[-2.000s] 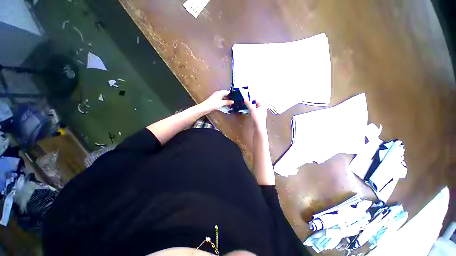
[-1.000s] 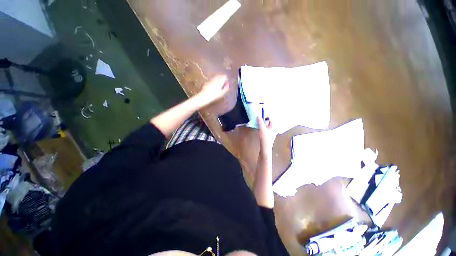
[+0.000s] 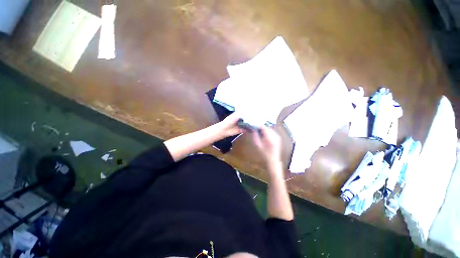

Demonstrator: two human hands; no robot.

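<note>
A stack of white cut panels [image 3: 267, 80] lies on the table before me, with pale blue layers at its left edge and black cut panels [image 3: 222, 143] showing under its left side. My left hand [image 3: 232, 125] and my right hand [image 3: 269, 141] are close together at the stack's near edge. Between them they hold panel edges, with a thin dark line showing; the exact layers are blurred. A second white stack [image 3: 318, 116] lies just right of it.
A cream label sheet [image 3: 68, 34] and a label strip [image 3: 107, 31] lie at the table's far left. Tied bundles [image 3: 367, 177] and a folded bundle [image 3: 386, 117] lie at the right, beside a large white cloth piece [image 3: 429, 181]. Scraps [image 3: 80, 147] and a black fan [image 3: 55, 171] are below the table edge.
The view has turned, bringing the label sheet into sight. My left hand has moved from beside the stack to its near edge, close to my right hand. The stack's black layers now show differently.
</note>
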